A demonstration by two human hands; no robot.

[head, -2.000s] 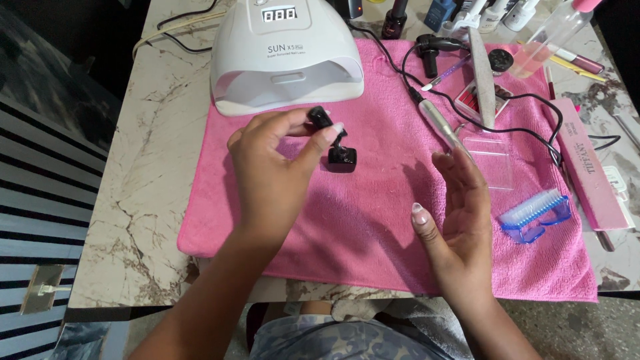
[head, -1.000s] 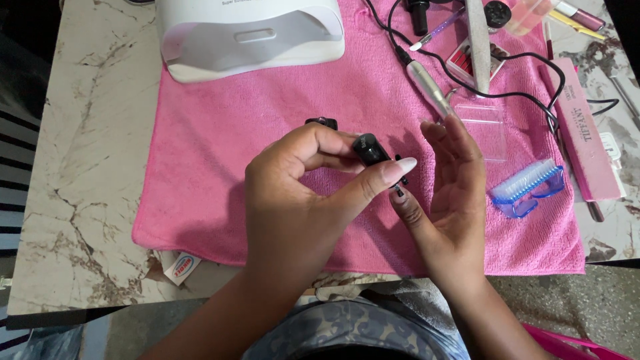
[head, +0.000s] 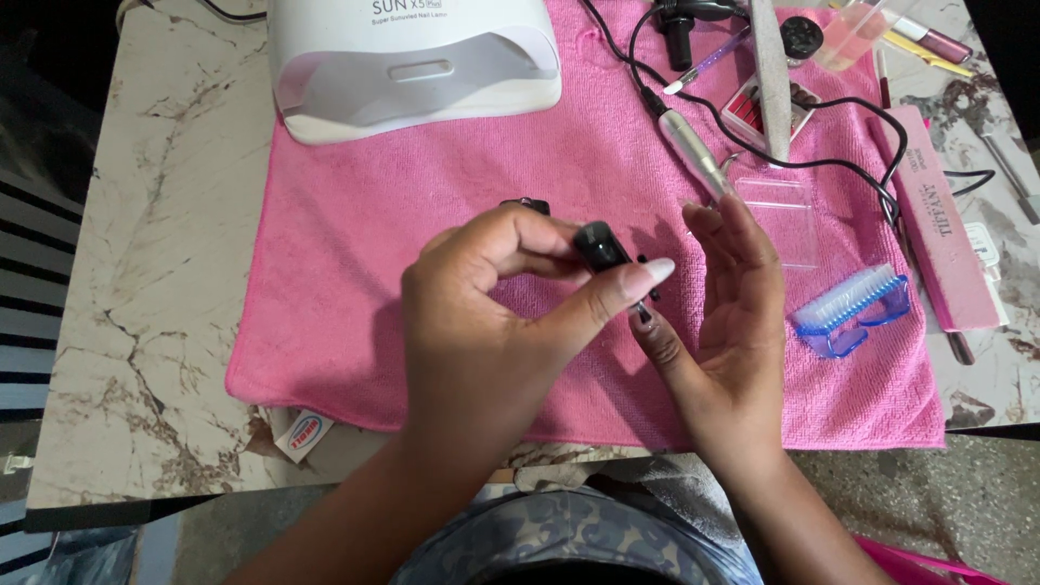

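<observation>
My left hand (head: 496, 317) grips the black cap of a nail polish brush (head: 602, 247) between thumb and fingers. The brush tip touches the thumbnail of my right hand (head: 723, 325), where dark polish shows. That hand holds nothing; its fingers are raised and apart from the thumb. The black polish bottle (head: 528, 204) stands on the pink towel (head: 325, 244) just behind my left hand, which hides most of it. Above my right fingertips lies the silver handpiece of a nail drill (head: 695, 153).
A white nail lamp (head: 422, 89) stands at the back left. To the right lie a blue nail brush (head: 853, 309), a pink nail buffer (head: 942, 219), a clear plastic lid (head: 776, 219) and a grey nail file (head: 770, 81). A black cable (head: 829, 161) loops across the towel.
My left hand has moved from over the polish bottle toward my right hand with the brush, and the brush now meets the right thumbnail. The view has shifted.
</observation>
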